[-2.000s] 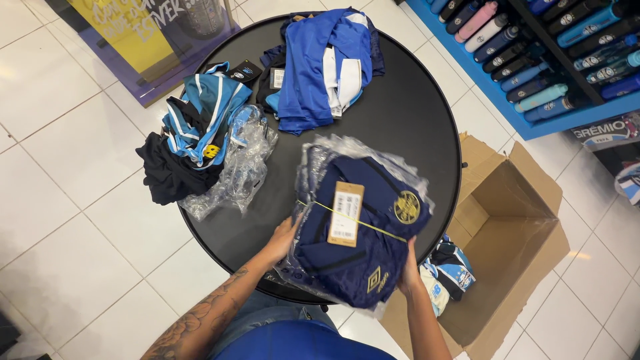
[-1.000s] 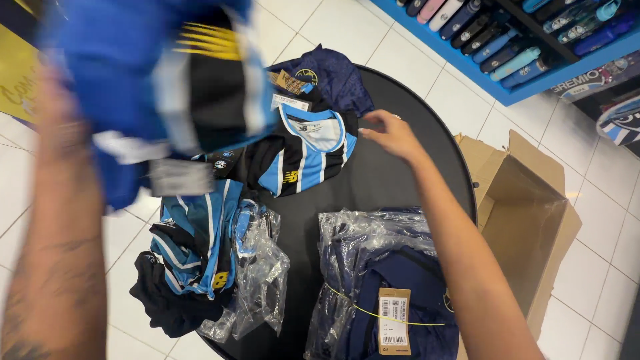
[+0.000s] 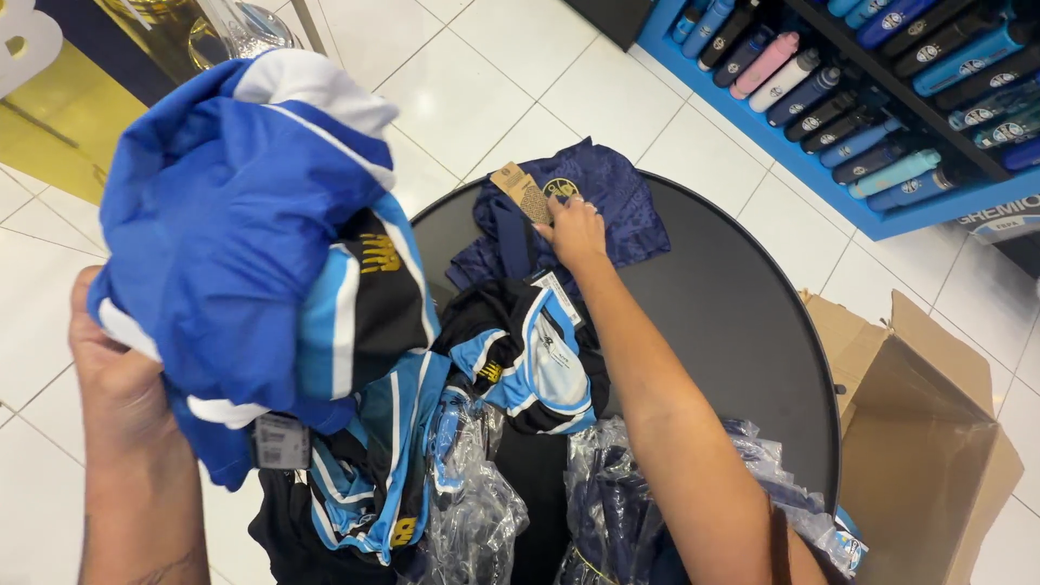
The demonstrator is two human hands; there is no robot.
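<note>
My left hand (image 3: 122, 366) holds up a bunched blue jersey with white trim (image 3: 227, 244), together with a black, light blue and white striped jersey (image 3: 366, 301). A tag hangs below them. My right hand (image 3: 577, 231) lies on a navy patterned garment (image 3: 626, 211) at the table's far edge, its fingertips touching the brown cardboard tag (image 3: 520, 191); whether they pinch it I cannot tell. Just nearer is another striped jersey (image 3: 552, 366) with a white tag. Crumpled striped garments (image 3: 390, 455) lie at lower left beside clear plastic wrapping (image 3: 475, 512).
Plastic-wrapped navy garments (image 3: 605, 504) sit on the round black table (image 3: 731, 325), partly behind my right forearm. An open cardboard box (image 3: 918, 439) stands on the tiled floor at right. A blue shelf of bottles (image 3: 812, 106) is at upper right, a yellow display (image 3: 49, 146) at upper left.
The wrapped navy bundle, in both my hands at first, now lies on the table. The blue jersey has been lifted off the table by my left hand. My right hand has reached onto the navy garment.
</note>
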